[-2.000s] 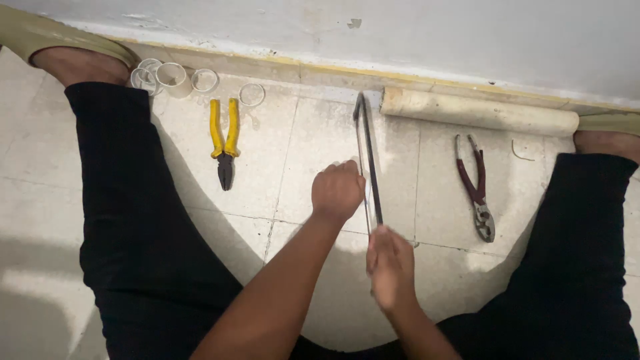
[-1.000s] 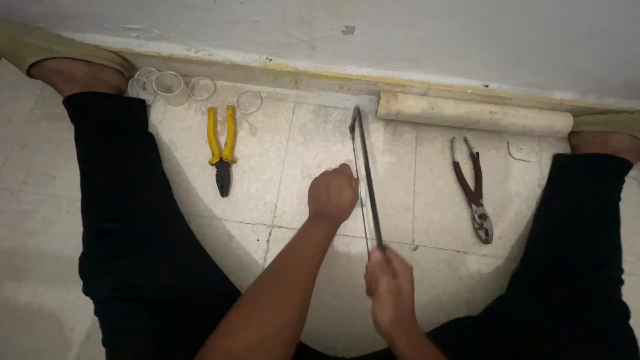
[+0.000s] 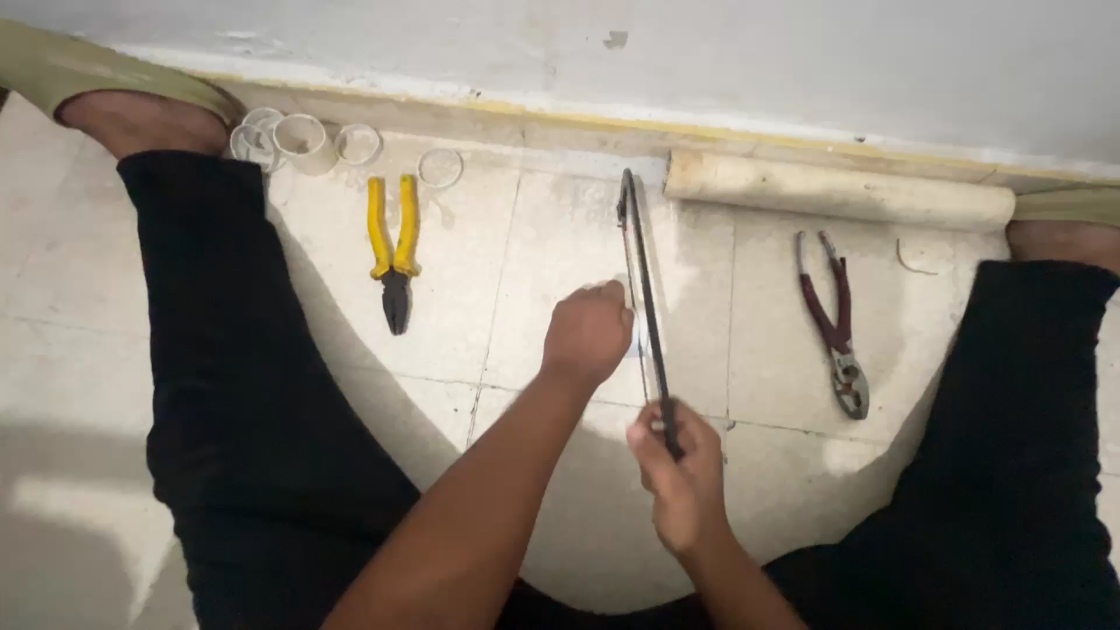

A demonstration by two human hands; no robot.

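Note:
My right hand point(image 3: 682, 472) grips the near end of a hacksaw point(image 3: 649, 306), whose black frame points away toward the wall. Along the frame's left side runs the thin blade. Just left of the blade, my left hand point(image 3: 591, 332) is closed against a small whitish piece point(image 3: 640, 334), mostly hidden by the fingers and the saw; its shape cannot be told. Yellow-handled combination pliers point(image 3: 395, 254) lie to the left on the floor. Slip-joint pliers with dark red grips point(image 3: 836, 324) lie to the right.
A long off-white pipe point(image 3: 840, 188) lies along the wall base. Several cut pipe rings point(image 3: 358, 144) and a short pipe piece point(image 3: 304, 144) stand near my left foot. A thin curved strip point(image 3: 914, 258) is by the red-handled pliers. My legs point(image 3: 236, 367) spread on both sides over the tiled floor.
The right hand and the hacksaw have shifted slightly between frames, with the hand still on the saw's near end. My left hand stays beside the blade. The pliers have not moved.

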